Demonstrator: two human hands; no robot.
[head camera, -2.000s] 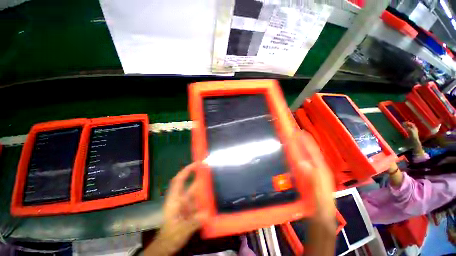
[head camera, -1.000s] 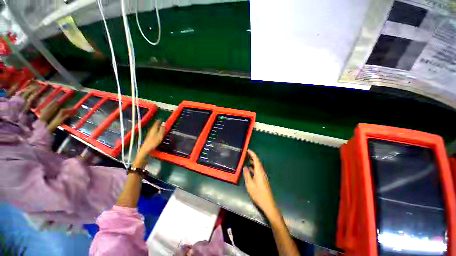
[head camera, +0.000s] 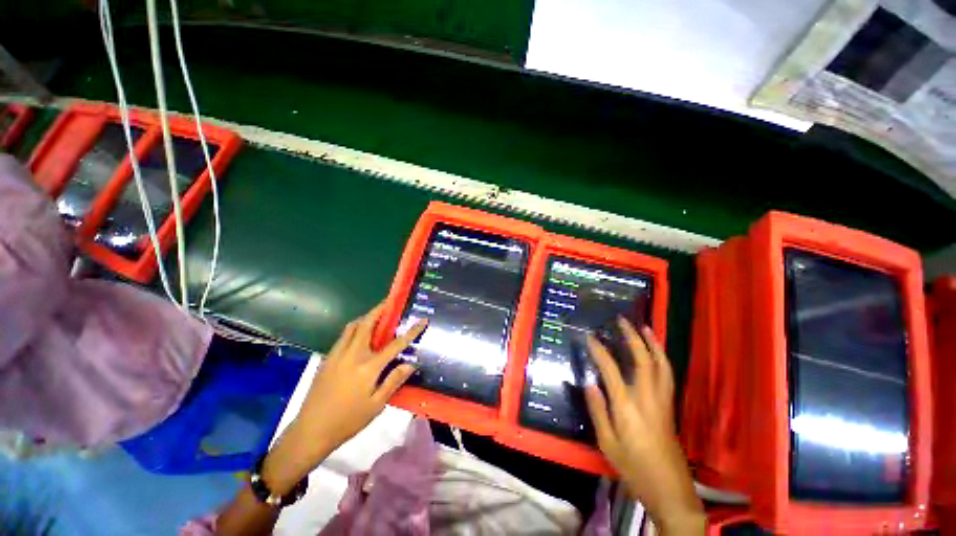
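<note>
A red-orange double tray (head camera: 529, 345) lies in front of me, tilted down to the right. Its left tablet (head camera: 469, 314) and right tablet (head camera: 587, 345) show dark screens with small white and green text lines. My left hand (head camera: 351, 379) lies over the tray's left edge, fingers spread, with fingertips at the left screen's lower-left part. My right hand (head camera: 642, 419) is spread over the right tablet's lower right, fingertips at the glass. Neither hand is closed round anything. Whether each fingertip presses the glass cannot be told.
A stack of red trays (head camera: 723, 356) with a dark tablet (head camera: 847, 377) on top stands at right. More trays (head camera: 136, 188) lie at left behind hanging white cables (head camera: 163, 136). A person's pink sleeve (head camera: 94, 325) is at left, a blue bin (head camera: 225, 408) below. Paper sheets (head camera: 671, 52) hang ahead.
The double tray now lies nearer to the stack, away from the trays at left. My hands have moved from beside it to over its two screens. The view has also shifted.
</note>
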